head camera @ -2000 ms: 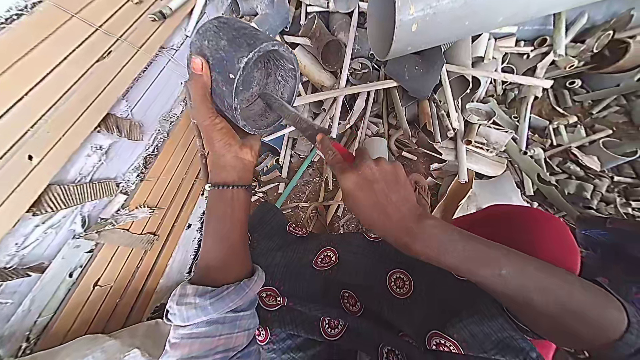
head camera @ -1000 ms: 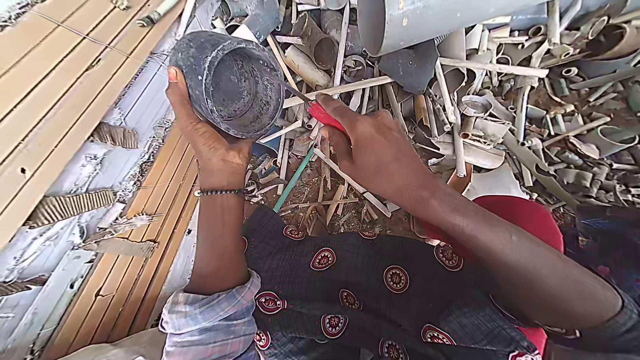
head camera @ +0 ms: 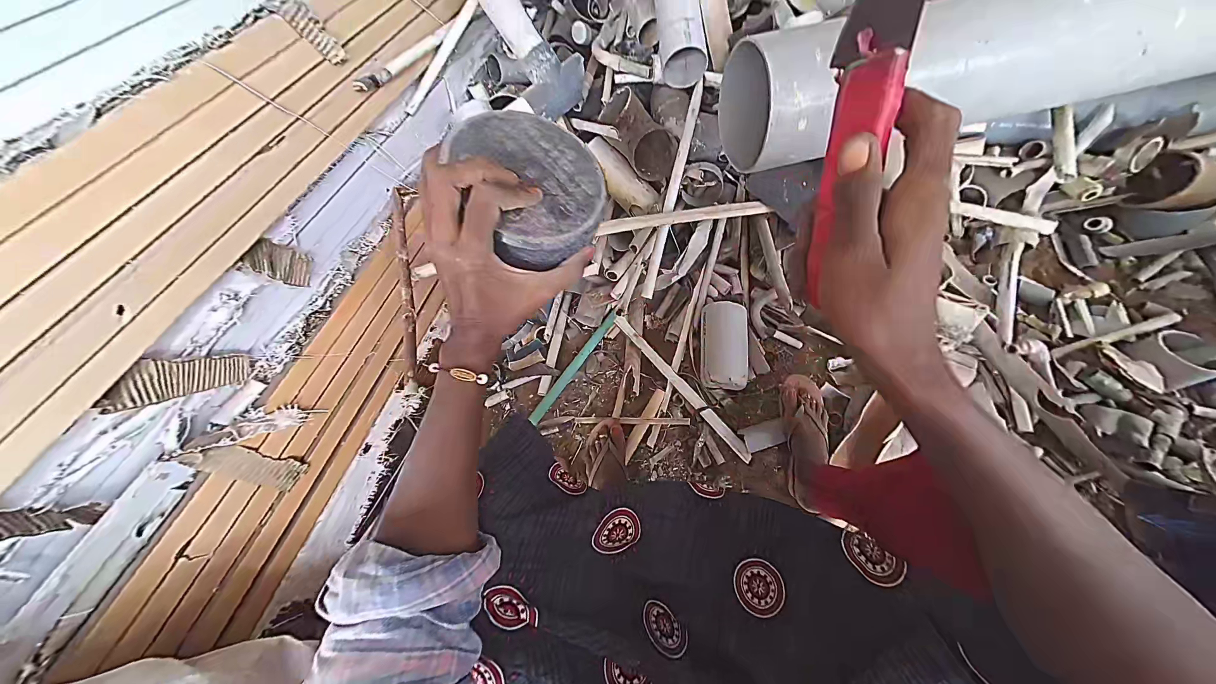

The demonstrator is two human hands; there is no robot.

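Note:
My left hand (head camera: 489,242) grips a dark grey, round, cup-like piece (head camera: 546,190) from above and the near side; its closed, flat face is turned up and its hollow is out of sight. To the right, my right hand (head camera: 879,218) is wrapped round the red handle of a blade tool (head camera: 860,142), raised upright in front of a large grey plastic pipe. Most of the dark blade runs out of the top of the view, so its kind cannot be told. The blade and the round piece are well apart.
The large grey pipe (head camera: 788,100) lies at the upper right. Pipe offcuts and strips (head camera: 1092,313) cover the ground, with a green strip (head camera: 575,366) near the middle. Stacked brown panels (head camera: 190,171) run along the left. My sandalled feet (head camera: 806,408) are below.
The round piece has been turned, so its hollow no longer shows. My right hand has moved away from it to the right and up, with the blade now raised.

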